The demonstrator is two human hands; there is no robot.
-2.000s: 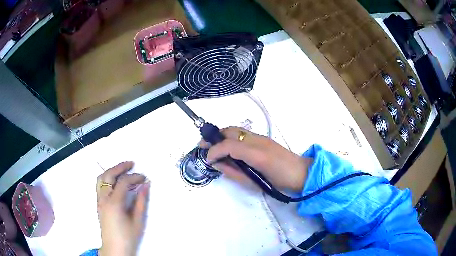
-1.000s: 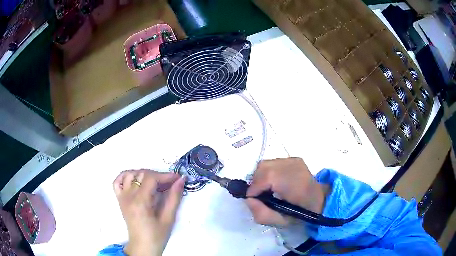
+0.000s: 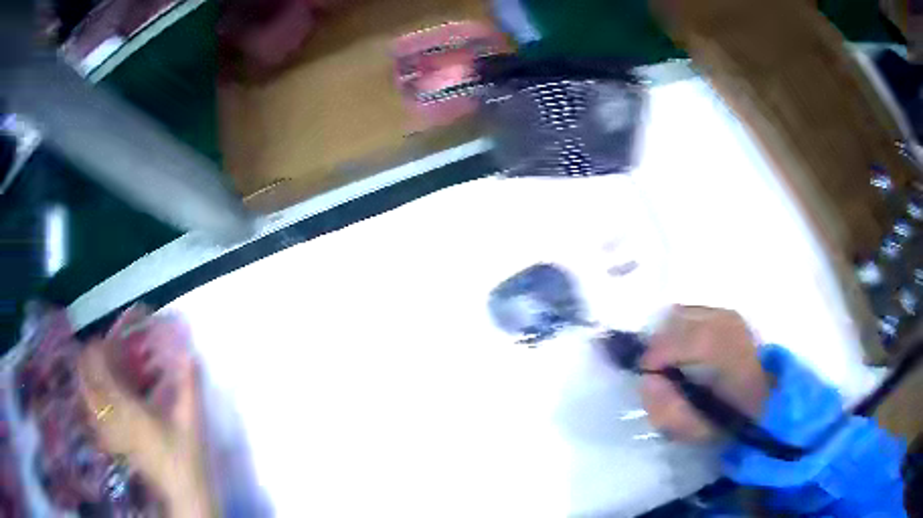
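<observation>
The picture is blurred by motion. A soldering iron (image 3: 698, 395) with a black handle is in my right hand (image 3: 703, 369), its front end pointing left toward the speaker driver. The round dark-and-silver speaker driver (image 3: 536, 301) lies on the white bench, left of my right hand. Whether the iron's tip touches it cannot be told. My left hand (image 3: 142, 425) is at the far left, at a pink housing (image 3: 152, 349); its fingers lie over or beside it, and blur hides whether they grip it.
A black fume fan (image 3: 567, 121) stands behind the driver. A brown carton (image 3: 324, 132) with a pink housing (image 3: 440, 76) is at the back left. The brown speaker tray (image 3: 800, 132) runs down the right side. More pinkish things lie at the left edge.
The view has turned left, so the bench things sit farther right. My left hand has left the driver and moved to the pink housing at left. My right hand still holds the iron near the driver.
</observation>
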